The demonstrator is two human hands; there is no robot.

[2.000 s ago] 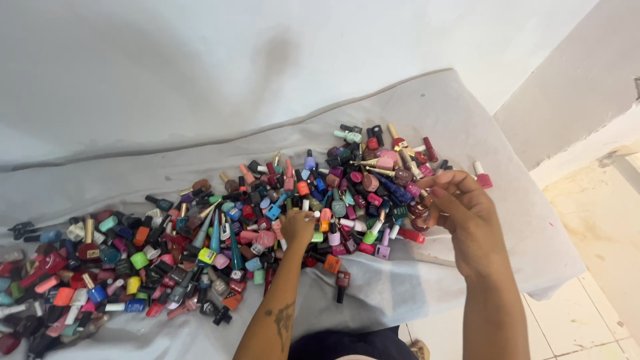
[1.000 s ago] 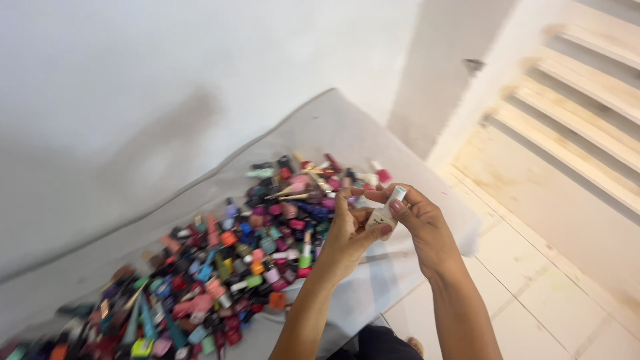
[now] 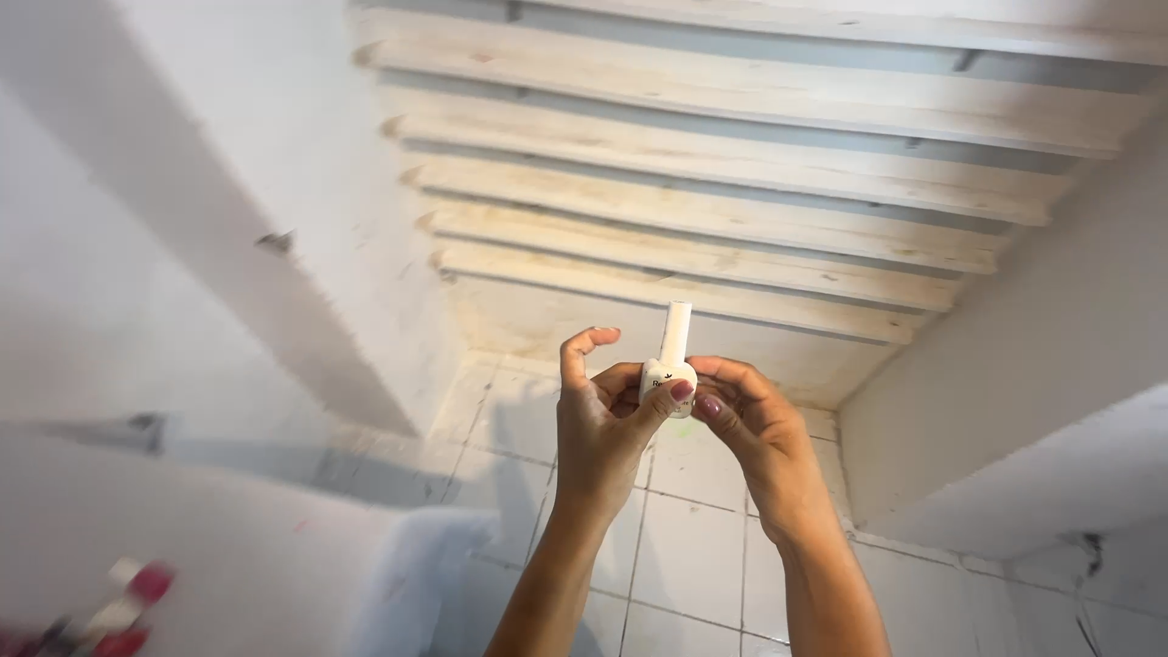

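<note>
A white nail polish bottle with a tall white cap stands upright between my hands, dark writing on its front. My left hand grips it, thumb across the front and the index finger raised off it. My right hand touches the bottle's right side with its fingertips; whether it bears any of the weight I cannot tell. At the lower left, a blurred pink nail polish bottle with a white cap lies near other blurred bottles on the cloth-covered table.
The pale cloth-covered table reaches in from the lower left. Beyond my hands are the white tiled floor and a row of whitish slats. Walls rise at left and right, with a small dark fitting on the left one.
The view has swung far right, from the nail polish pile toward the slats and floor. My left hand, among the bottles two seconds ago, is now at the white bottle beside my right.
</note>
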